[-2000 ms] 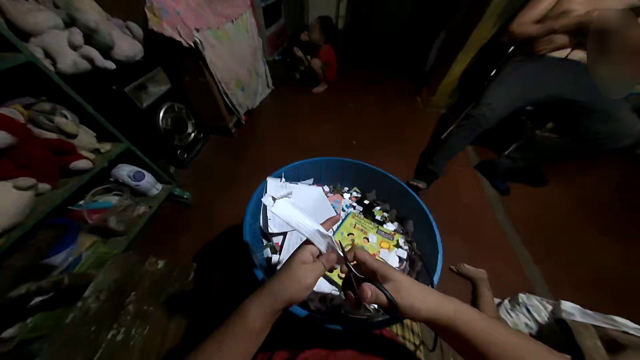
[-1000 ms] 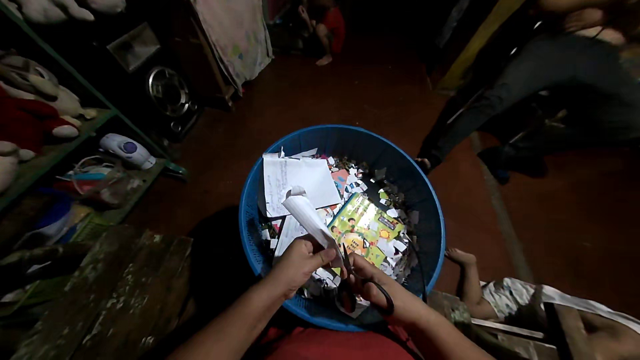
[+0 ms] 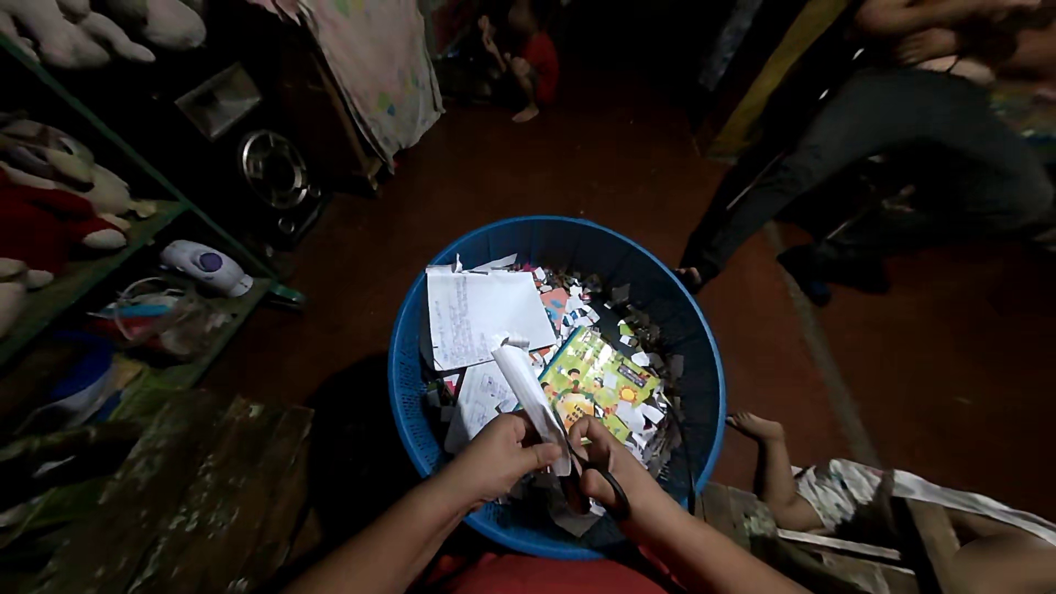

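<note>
My left hand holds a folded strip of white paper, which points up and away over a blue plastic basket. In my right hand are black-handled scissors, their blades against the right side of the paper near my left thumb. Whether the blades are apart cannot be made out. Below, the basket holds handwritten sheets, a green and yellow illustrated booklet and many small cut paper pieces.
Green shelves with stuffed toys stand at left, near a speaker. A wooden bench is at lower left. One person sits at upper right, another crouches at the back, and a third person's leg shows at lower right.
Both hands stay over the basket with paper and scissors. The handwritten sheet at the basket's left lies flatter and shows more than two seconds ago. The view has shifted somewhat.
</note>
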